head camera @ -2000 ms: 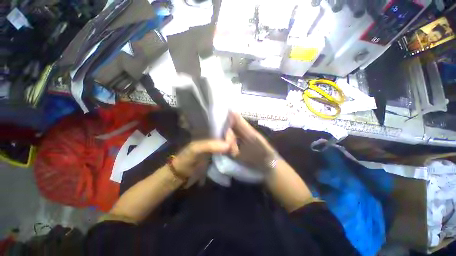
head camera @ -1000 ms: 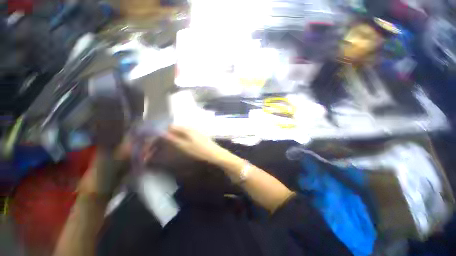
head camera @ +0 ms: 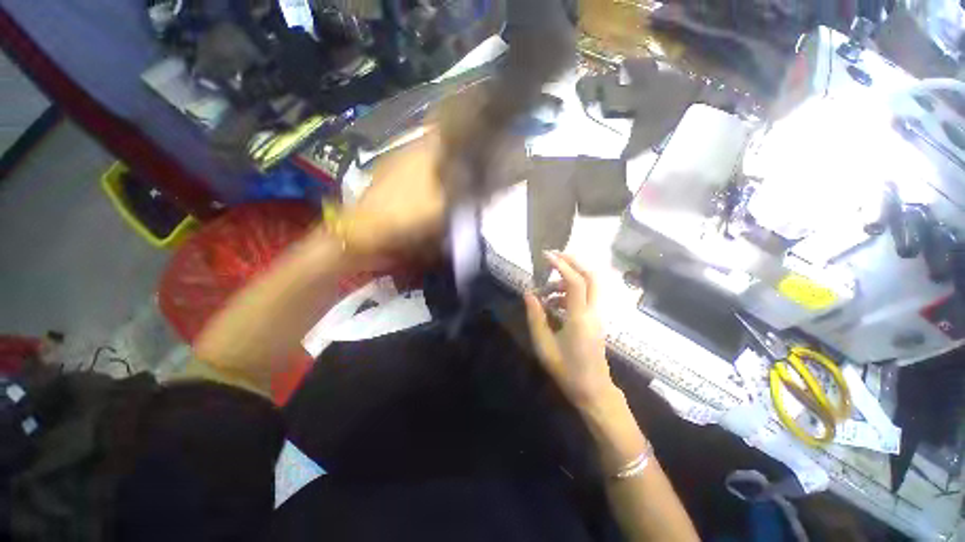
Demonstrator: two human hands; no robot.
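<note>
My left hand [head camera: 407, 201], motion-blurred, is raised left of centre and holds a blurred dark grey-brown fabric bundle [head camera: 492, 122]; a pale strip [head camera: 463, 244] hangs below it. My right hand [head camera: 571, 333] is at the table's front edge, palm turned up, thumb and fingers apart; no piece shows clearly in it. Its fingertips are by the lower end of a flat grey-brown piece [head camera: 551, 212] on the white table. Whether they touch it is unclear.
The overlock machine [head camera: 836, 201] glares at the right. Yellow-handled scissors [head camera: 809, 394] lie on white paper at the table's front edge. Fabric piles [head camera: 286, 79] are at upper left. A red plastic bag [head camera: 228, 265] and white pieces [head camera: 370, 315] are left of my lap.
The view has swung left, so the machine and scissors sit further right. My left hand has risen with the dark bundle, and my right hand is now apart from it.
</note>
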